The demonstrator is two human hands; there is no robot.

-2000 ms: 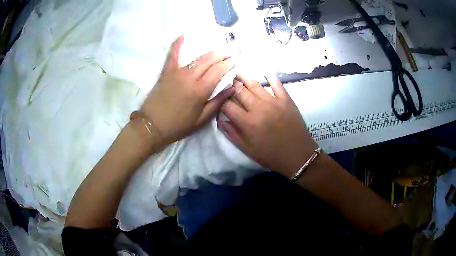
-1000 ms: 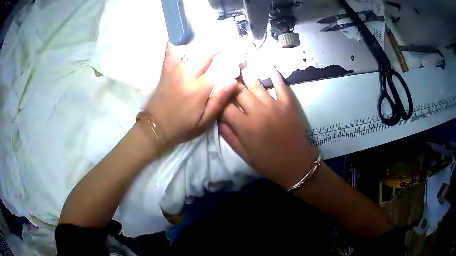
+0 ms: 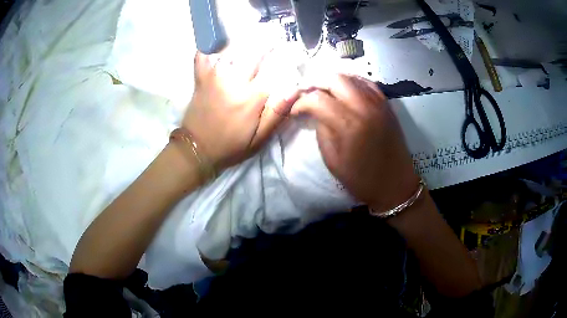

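White garment fabric (image 3: 143,118) covers the left side and hangs in folds over the front edge between my hands. My left hand (image 3: 230,112) lies on the fabric, fingers spread toward the needle area, thumb pointing at my right fingertips. My right hand (image 3: 360,136) is bent, its thumb and fingertips pinching the fabric's edge just in front of the sewing machine's needle area (image 3: 311,37). Glare washes out the cloth around my left fingertips and near the needle.
A blue-grey bar (image 3: 208,28) stands left of the needle. A round knurled knob (image 3: 350,48) is to its right. Black-handled shears (image 3: 475,118), thread snips (image 3: 429,23) and an orange-brown stick (image 3: 488,65) lie right. A printed ruler scale (image 3: 447,160) runs along the front edge.
My right hand has turned and moved slightly right, its fingers now curled. My left hand has stayed nearly in place. The view has shifted, so the machine parts and shears appear further left.
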